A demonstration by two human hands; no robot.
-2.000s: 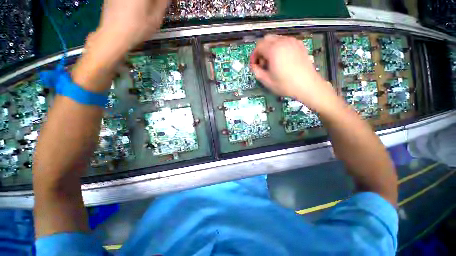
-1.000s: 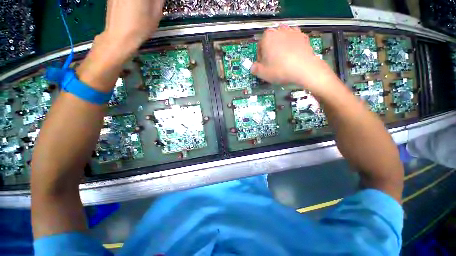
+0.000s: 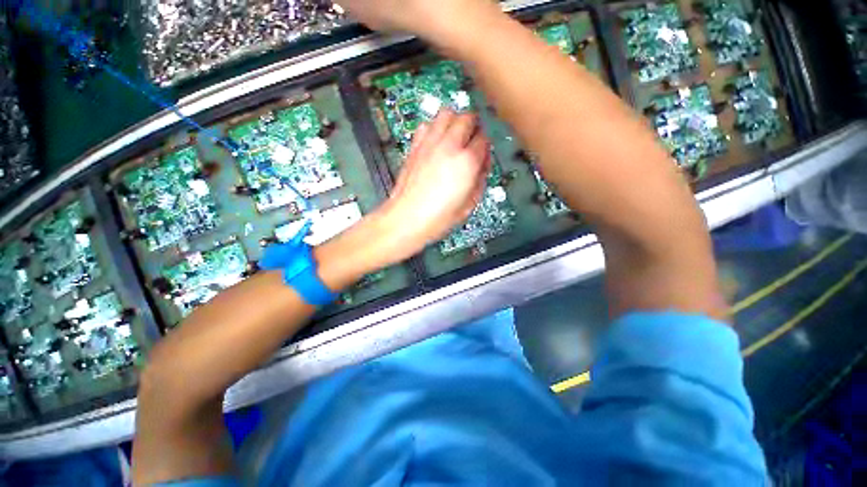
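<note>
Green circuit boards (image 3: 290,157) sit in grey-green carriers on the line. My left hand (image 3: 442,176), with the blue wrist strap (image 3: 302,271) behind it, is over the middle carrier. Its fingertips touch or hover at the lower part of the upper left board (image 3: 409,100) there; whether it holds a part is hidden. My right hand (image 3: 390,11) is at the top edge, partly cut off, beside the glittering component pile (image 3: 228,33). Its fingers are out of the picture.
The thin blue strap cord (image 3: 171,107) runs across the boards at the left. A pale conveyor rail (image 3: 494,285) runs along the near side. The right carrier (image 3: 708,171) holds several boards. A pale sleeve or cloth (image 3: 832,195) shows at the right edge.
My left hand has come down from the pile side to the middle carrier. My right hand has moved from that carrier up and left to the pile. The view has tilted.
</note>
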